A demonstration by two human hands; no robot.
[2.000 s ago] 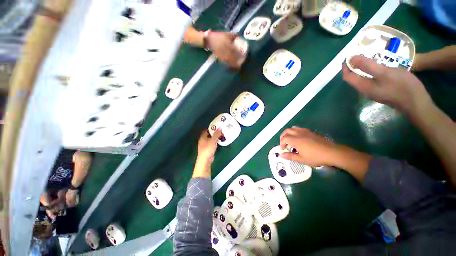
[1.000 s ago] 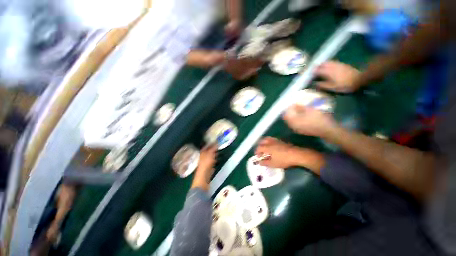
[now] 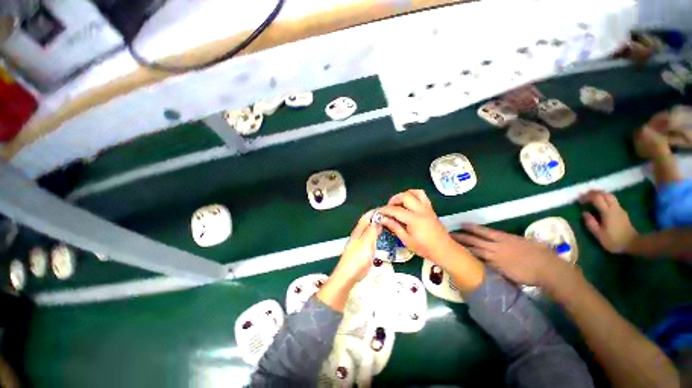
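Observation:
My left hand [image 3: 355, 256] and my right hand [image 3: 416, 221] meet above the near pale rail, both around an open unit with electronics [image 3: 394, 246]. Its blue and silver inside and part of its cream rim show below my right hand. My fingertips meet at a small pale spot, too small to name. A cover stack [image 3: 372, 303] of cream covers with dark round spots lies just below my hands on the green worktop. Another front cover [image 3: 441, 280] lies under my right forearm. A further cover [image 3: 259, 330] lies left of the stack.
Open units [image 3: 454, 174] and a cream cover [image 3: 326, 189] lie on the dark green belt beyond the pale rail [image 3: 296, 258]. Another person's hands [image 3: 523, 258] are at an open unit at right. A grey metal bar [image 3: 99, 227] slants across the left. A white power strip hangs above.
The view has turned, so the belt now runs across. My left hand has left the belt and joined my right hand at an open unit. The cover formerly under my right hand is no longer held.

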